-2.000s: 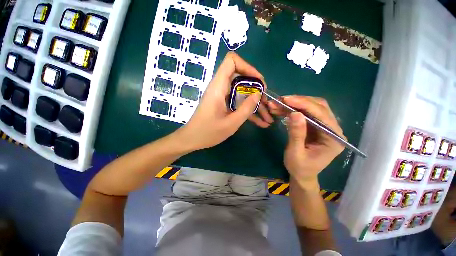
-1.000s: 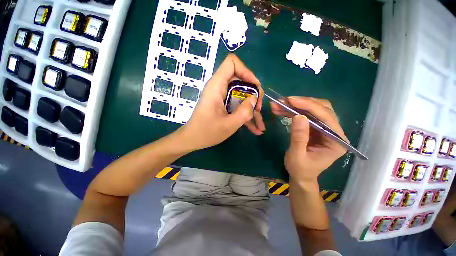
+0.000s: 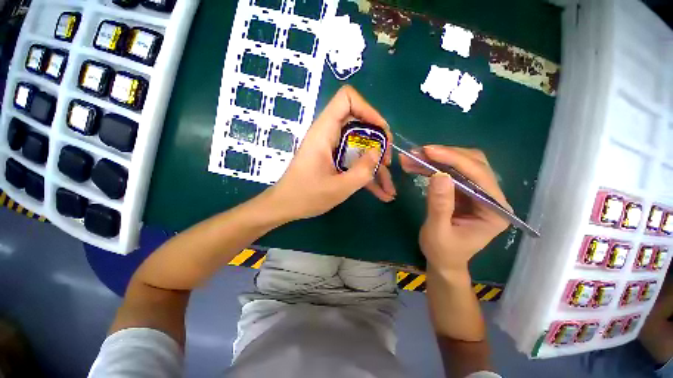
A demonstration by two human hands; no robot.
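My left hand [image 3: 322, 164] holds an open black watch case [image 3: 357, 140] above the green mat, with its thumb over the lower part of the case. A yellow band and a greyish block show inside, and a thin white loop runs around the rim. My right hand [image 3: 463, 203] holds silver tweezers [image 3: 483, 196] slanting up to the left. The tweezer tips are close to the right edge of the case; whether they touch it I cannot tell.
A die-cut sheet [image 3: 266, 103] lies behind my left hand. White liner scraps [image 3: 344, 46] and more scraps [image 3: 451, 86] lie on the worn green mat [image 3: 398, 229]. The left tray [image 3: 164, 81] holds black units. The right tray stack [image 3: 550, 184] holds pink-edged units.
The case in my left hand has shifted and tilted slightly between the frames. The tweezers have moved only a little beside it. Both hands keep their holds.
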